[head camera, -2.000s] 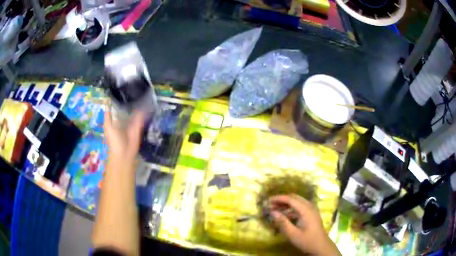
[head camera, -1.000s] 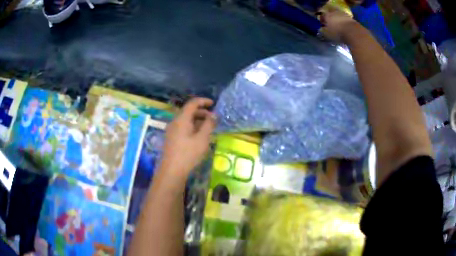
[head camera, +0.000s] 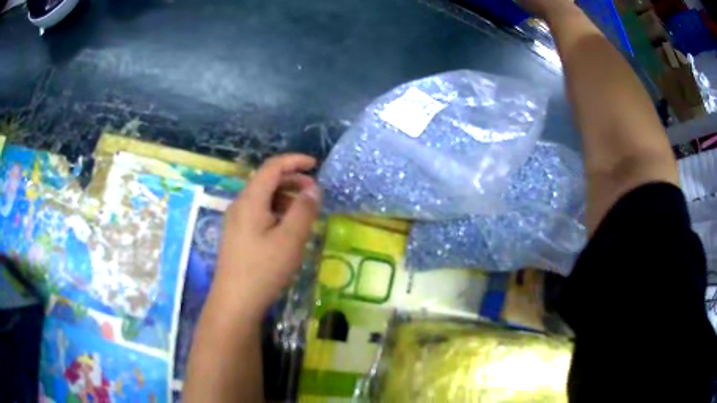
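A clear bluish plastic bag of small shiny parts (head camera: 393, 173) lies in front of me, with a white label on it. It overlaps a second similar bag (head camera: 487, 240). My left hand (head camera: 271, 224) is just left of the labelled bag, fingers loosely curled with a gap to the thumb, and no object shows in it. My right arm reaches far forward at the upper right. My right hand (head camera: 546, 6) is mostly cut off by the top edge, so its fingers and anything in them are hidden.
The yellow padded nest (head camera: 479, 366) is at the bottom, cut off by the edge. Colourful printed sheets (head camera: 110, 244) cover the bench at left. A white-rimmed part (head camera: 51, 12) is at the top left. A blue object (head camera: 609, 20) stands beyond my right forearm.
My left hand has let go of the silver-grey unit and is now beside the bags. My right hand has left the nest and reached far forward. The view has shifted, and the bags look larger.
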